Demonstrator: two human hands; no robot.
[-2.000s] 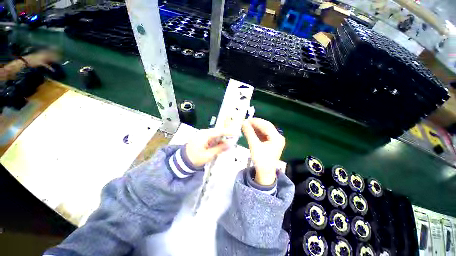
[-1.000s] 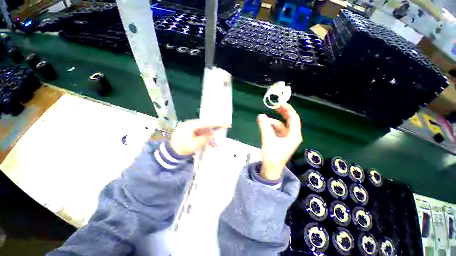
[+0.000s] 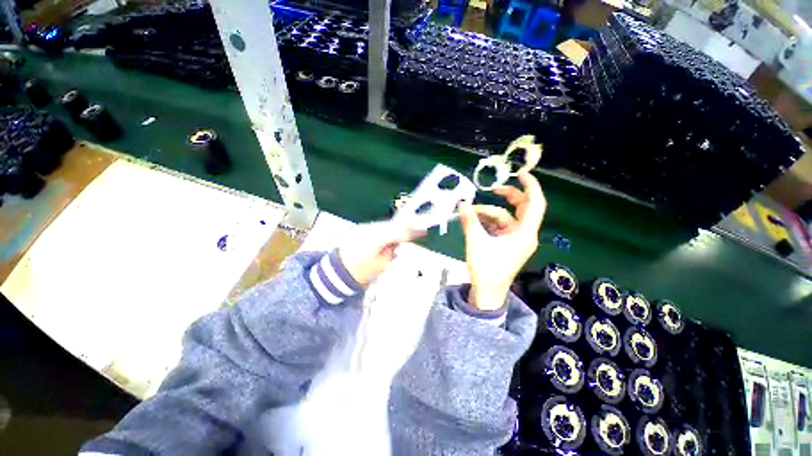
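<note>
My left hand [image 3: 372, 256] holds a limp white ring sheet [image 3: 433, 203] with dark round holes; its lower part hangs down in front of my body. My right hand [image 3: 500, 233] is raised just right of the sheet. Two thin rings, one white [image 3: 491, 174] and one pale gold [image 3: 525, 155], stand at its fingertips, and its thumb is close to the sheet's upper edge. Whether the thumb touches the sheet is hard to tell. A black tray [image 3: 699, 378] at lower right holds rows of upright cylindrical units [image 3: 609, 378] with pale rings.
A white work sheet [image 3: 147, 267] covers the board at left. Loose black units [image 3: 207, 151] stand on the green belt [image 3: 347, 169], more cluster at far left. A spotted white post [image 3: 267, 116] rises ahead. Stacked black trays [image 3: 694, 134] lie beyond the belt. Printed sheets [image 3: 782, 405] lie at far right.
My right hand first moved off the sheet with rings, then back beside it; two rings now show apart. The sheet's top has tilted right. Units on the belt have shifted right. The person's hand at left is gone.
</note>
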